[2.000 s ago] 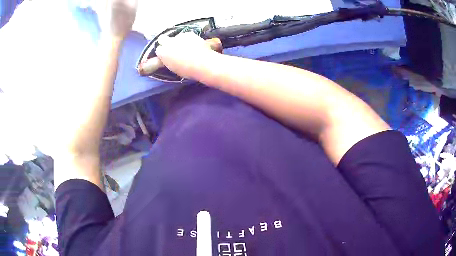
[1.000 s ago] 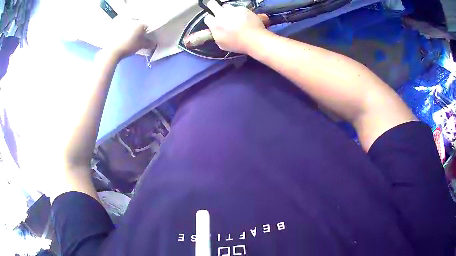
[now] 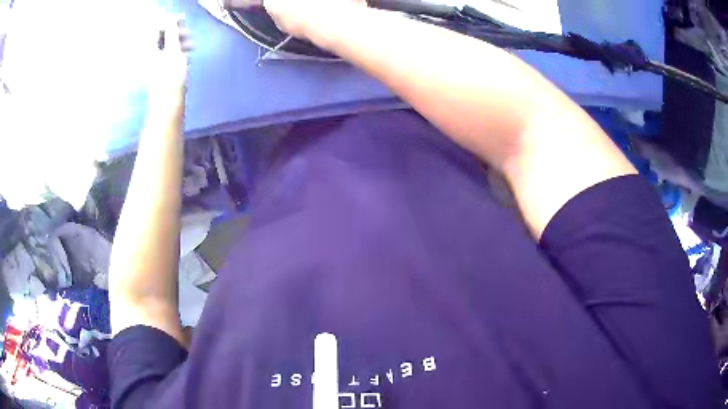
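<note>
The steam iron (image 3: 254, 25) is at the top of the view, its dark soleplate pale-rimmed and partly cut off by the upper edge. My right hand (image 3: 307, 14) is closed on its handle, its upper part out of the picture. A pale garment (image 3: 527, 11) lies beyond the hose; a pale cloth edge shows just below the iron. My left hand (image 3: 169, 52) is over the table's left part, badly overexposed. A small dark patch shows at its fingers, and its grip cannot be made out.
The blue-covered pressing table (image 3: 227, 92) crosses the top. The black wrapped hose (image 3: 551, 40) runs right, past the table edge. Crumpled cloth (image 3: 76, 252) lies at lower left, under heavy glare. A white rod (image 3: 325, 371) stands at bottom centre.
Since one second ago, the iron and my right hand have moved left and up in view. My left hand has moved left, away from the beige garment edge it was touching.
</note>
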